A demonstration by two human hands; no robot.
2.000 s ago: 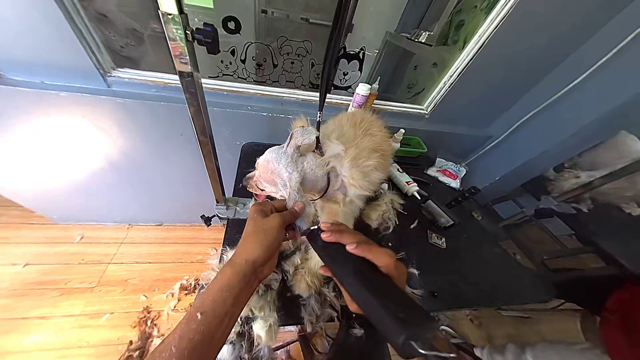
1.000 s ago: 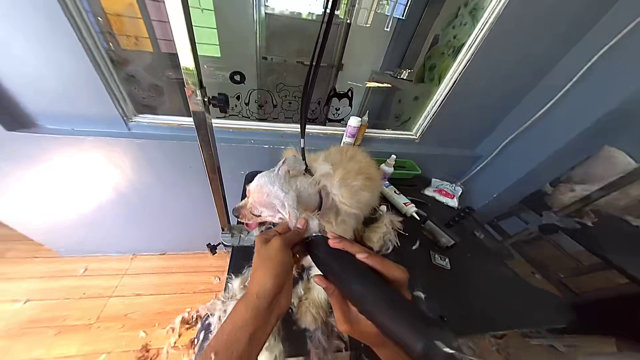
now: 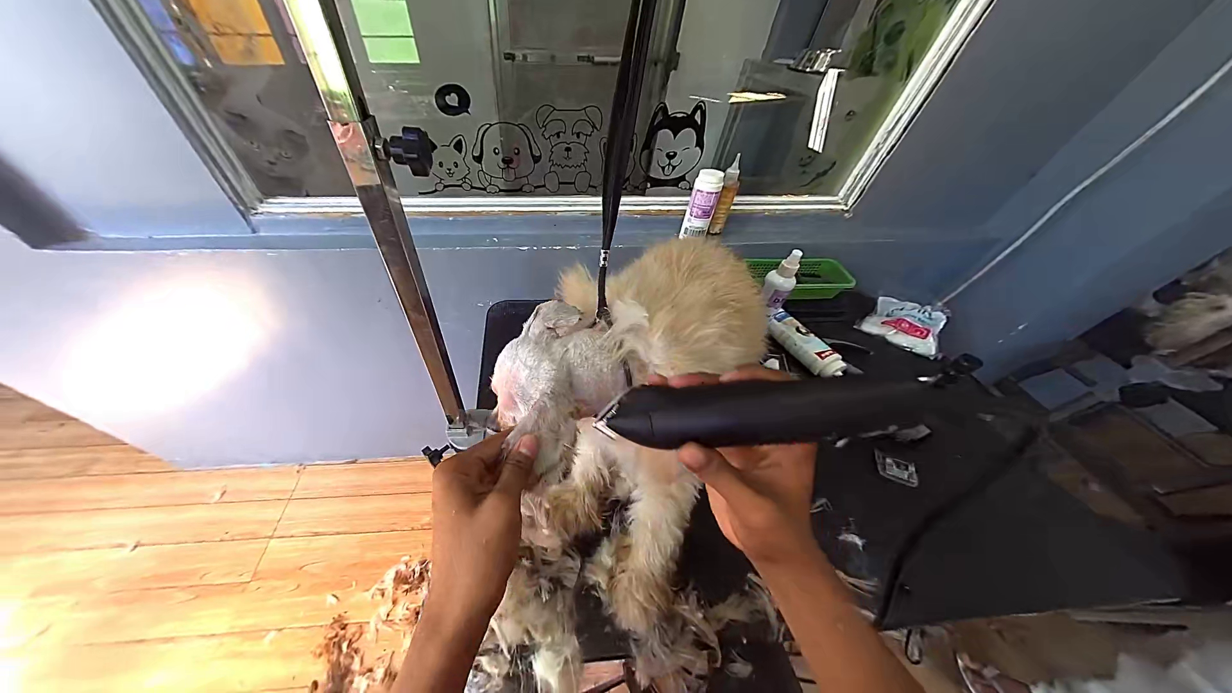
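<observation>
A cream-coloured dog [image 3: 707,298] is on a black grooming table [image 3: 760,650], its head and neck clipped short, its back and legs still furry. A black loop [image 3: 618,125] hangs down to its neck. My left hand [image 3: 486,486] pinches a flap at the dog's head, probably an ear, between thumb and fingers. In my right hand [image 3: 760,481] is a black electric clipper [image 3: 770,412], held roughly level, its blade against the fur beside the neck. The dog's face is mostly hidden.
A metal grooming arm [image 3: 395,231] rises at the left. Bottles [image 3: 807,344], a green basket [image 3: 826,277] and a wipes packet [image 3: 905,325] lie right of the dog. The clipper's cord [image 3: 938,520] trails over the black surface. Cut fur [image 3: 371,616] litters the floor.
The clipper has swung from a slant toward the lower right to nearly level. My right hand has turned with it. The dog's face, seen in profile a second ago, is now mostly hidden.
</observation>
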